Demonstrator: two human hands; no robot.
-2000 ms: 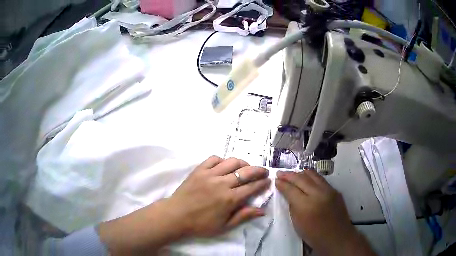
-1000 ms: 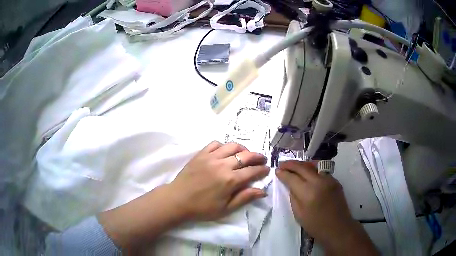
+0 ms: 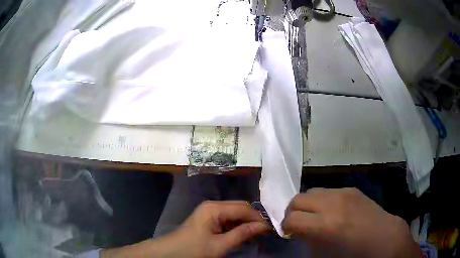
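The long white fabric strip [image 3: 280, 126] runs from the presser foot area [image 3: 261, 25] down over the table's front edge. My right hand [image 3: 348, 221] is shut on its lower end, below the edge. My left hand [image 3: 222, 229] is just left of that end, fingers curled and thumb near the strip's tip; whether it grips the cloth cannot be told. The white garment piece [image 3: 171, 95] lies flat and creased on the table, left of the strip, its corner beside it.
A stack of cut white strips [image 3: 388, 90] lies at the right and hangs over the front edge. A blue-handled tool [image 3: 435, 122] is beside it. A worn tape patch [image 3: 214, 146] is on the table [image 3: 348, 136] front. A ridged knob [image 3: 301, 15] shows at the top.
The view has tilted down, so most of the machine is out of frame. Both hands have left the needle area and moved to the strip's lower end below the table edge.
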